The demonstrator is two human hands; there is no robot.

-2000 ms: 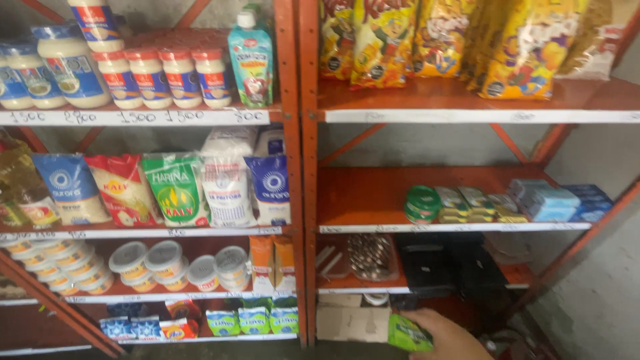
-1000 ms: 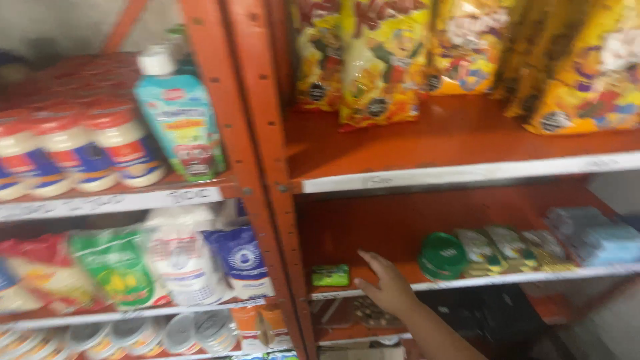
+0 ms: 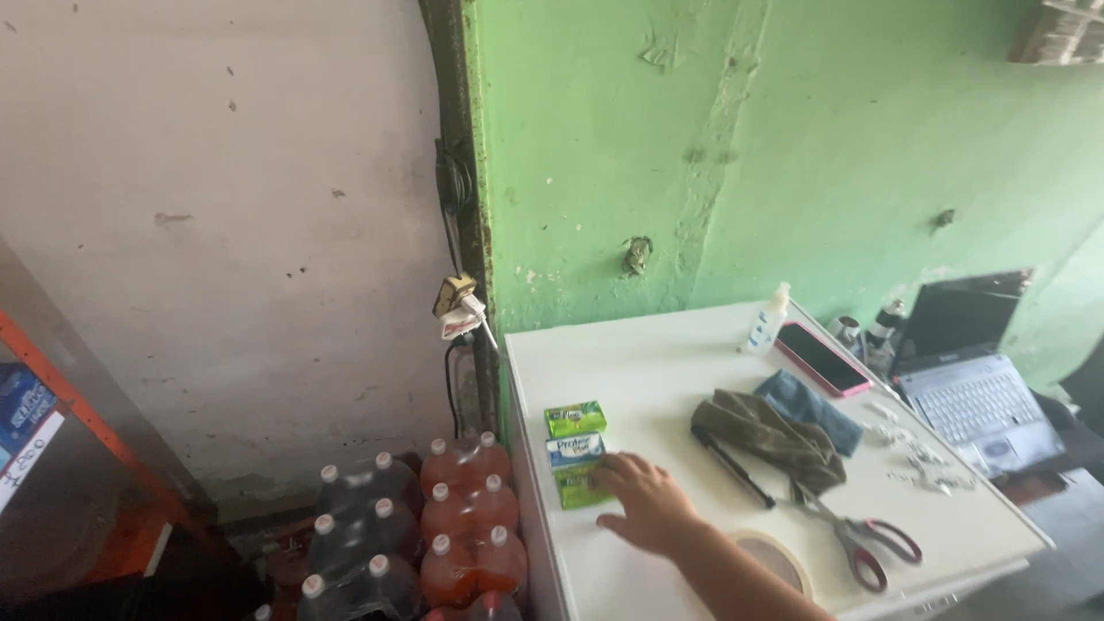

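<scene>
My right hand (image 3: 642, 500) reaches in from the lower right, palm down, fingers spread and thumb apart. Its fingertips lie at the right edge of a green soap box (image 3: 576, 488), apparently touching it. That box is the nearest in a short column of three on a white table (image 3: 664, 371). A white and blue soap box (image 3: 575, 449) is in the middle, and another green soap box (image 3: 575, 419) sits farthest back. My left hand is out of view.
Right of my hand are a black pen (image 3: 733, 467), a brown cloth (image 3: 768, 435), scissors (image 3: 862, 543) and a roll of tape (image 3: 776, 552). Behind them are a pink-edged phone (image 3: 824, 358) and a small bottle (image 3: 766, 323). A laptop (image 3: 979, 388) stands right; packs of drink bottles (image 3: 470, 517) stand left.
The view has swung from the orange shelves to the white table. Earlier my right hand held a green packet low at the shelves, then was open beside a green box on a shelf.
</scene>
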